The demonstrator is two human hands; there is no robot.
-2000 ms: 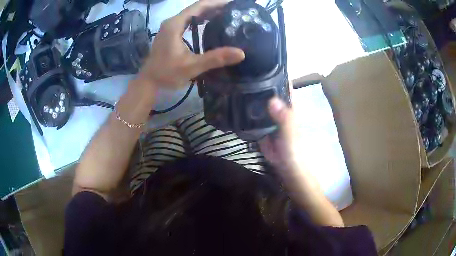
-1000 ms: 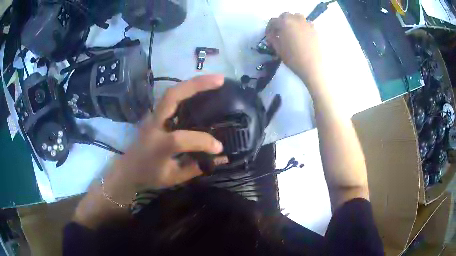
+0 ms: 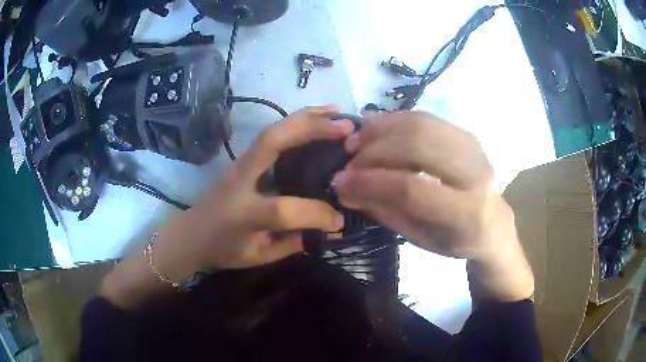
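A black security camera [image 3: 308,166] is held at the sheet's front edge, close to my body. My left hand [image 3: 244,205] grips it from the left, thumb and fingers around the housing. My right hand [image 3: 425,180] is over its right side with the fingertips pinched together against the housing. Whether a small part is between those fingertips is hidden. Most of the camera is covered by my hands. A small metal and dark fitting [image 3: 306,68] lies on the white sheet [image 3: 269,49] beyond the camera.
Dual-lens cameras lie at the left, one with four LEDs [image 3: 173,106] and one with its round head [image 3: 71,185] down. Black cables with plugs [image 3: 446,56] lie at the back right. A cardboard box [image 3: 549,233] stands at the right, with black parts beyond it.
The camera was turned over from its lens side. My right hand left it, reached to the plugs at the back right, and has come back onto the housing.
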